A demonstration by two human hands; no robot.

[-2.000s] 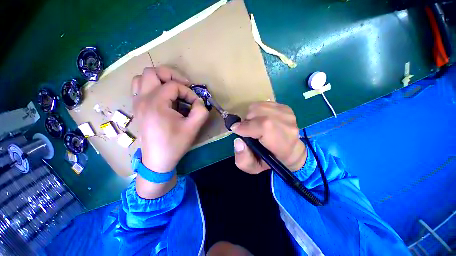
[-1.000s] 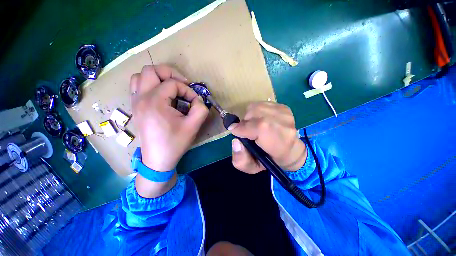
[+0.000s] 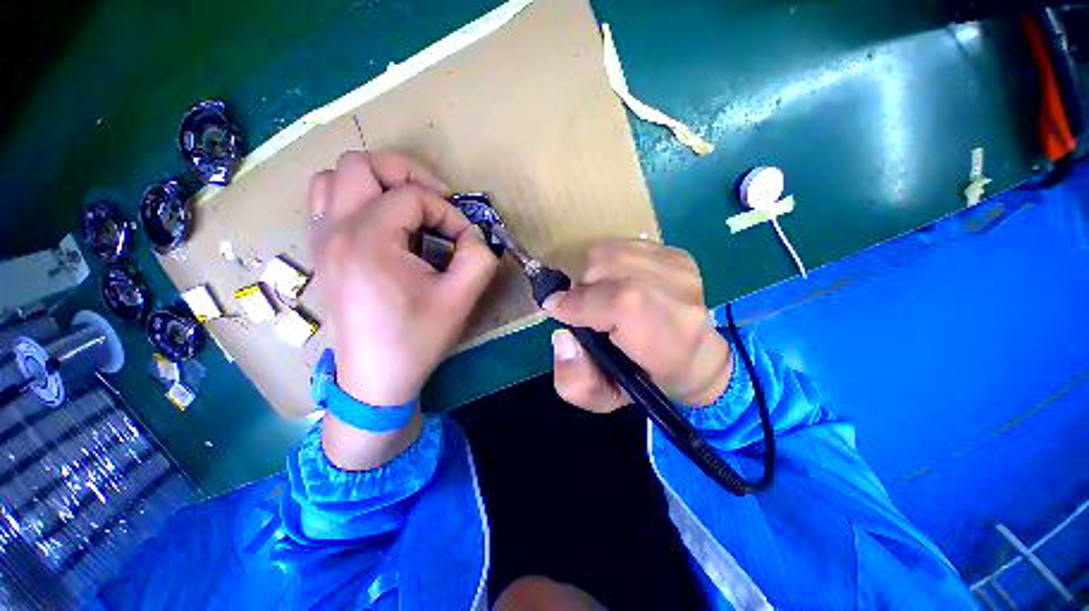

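My left hand (image 3: 400, 269), with a blue wristband (image 3: 364, 409), is closed around a small round black housing (image 3: 477, 213) over the cardboard mat (image 3: 525, 107). Its fingers hide much of the housing, and a dark block shows between thumb and fingers. A thin strand of solder wire (image 3: 361, 134) stands up from the fingers. My right hand (image 3: 639, 322) grips the black soldering iron (image 3: 633, 380). The iron's metal tip points up-left and meets the housing beside my left fingertips; exact contact is too small to tell.
Several black housings (image 3: 166, 215) stand at the left. Several small white batteries (image 3: 284, 278) lie on the mat's left part. A spool (image 3: 72, 358) and ribbed plastic trays (image 3: 84, 477) are at lower left. A taped white disc (image 3: 761, 187), pale strip (image 3: 645, 110) and orange-handled tool (image 3: 1051, 102) are at right.
My hands, the housing and the iron keep nearly the same pose. The iron's rear end and cord have shifted slightly left since the oldest frame.
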